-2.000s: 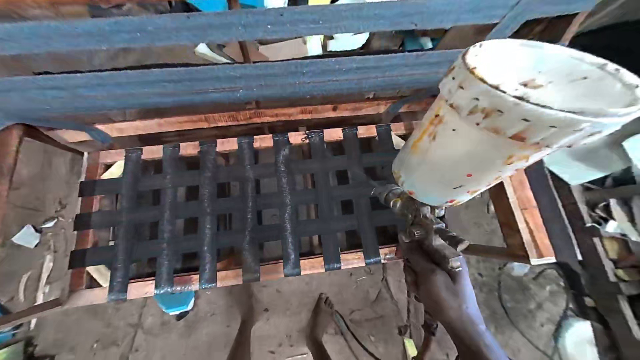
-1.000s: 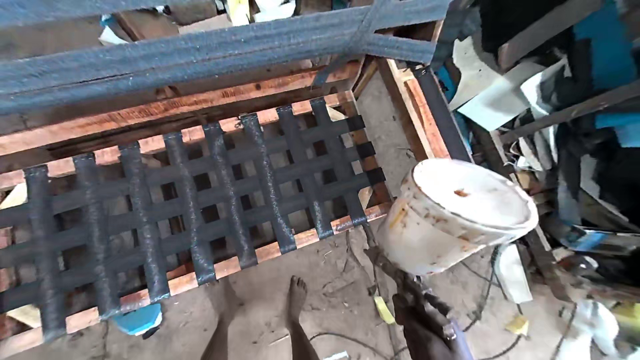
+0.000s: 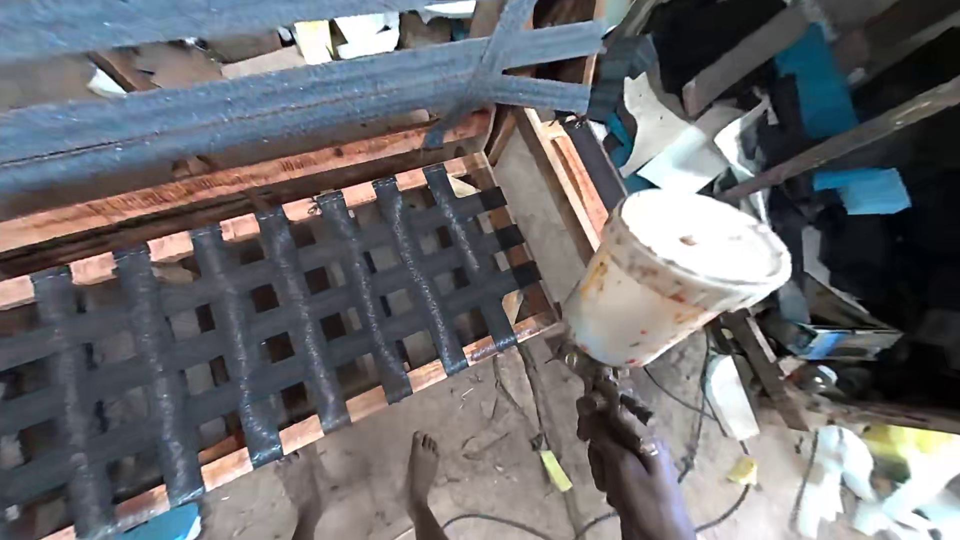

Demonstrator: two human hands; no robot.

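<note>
My right hand (image 3: 626, 457) is closed around the handle of a spray gun (image 3: 600, 382), whose stained white plastic cup (image 3: 637, 300) with a lid sits on top, tilted. The gun is just off the front right corner of a wooden seat frame (image 3: 375, 405). Black webbing straps (image 3: 300, 322) are woven across this frame, and the front-to-back ones carry a shiny, speckled coating. Behind it, wide grey-blue bands (image 3: 300, 82) run across the backrest. My left hand is out of view.
Foam and fabric scraps (image 3: 679, 154) lie heaped at the right, among wooden pieces. A hose or cable (image 3: 697, 420) trails over the dirt floor. My bare feet (image 3: 424, 457) stand in front of the frame. A blue piece (image 3: 161, 523) lies beneath its front edge.
The view has swung well to the right, showing more of the scrap heap. The spray gun in my right hand has gone from over the frame's right end to off its front right corner.
</note>
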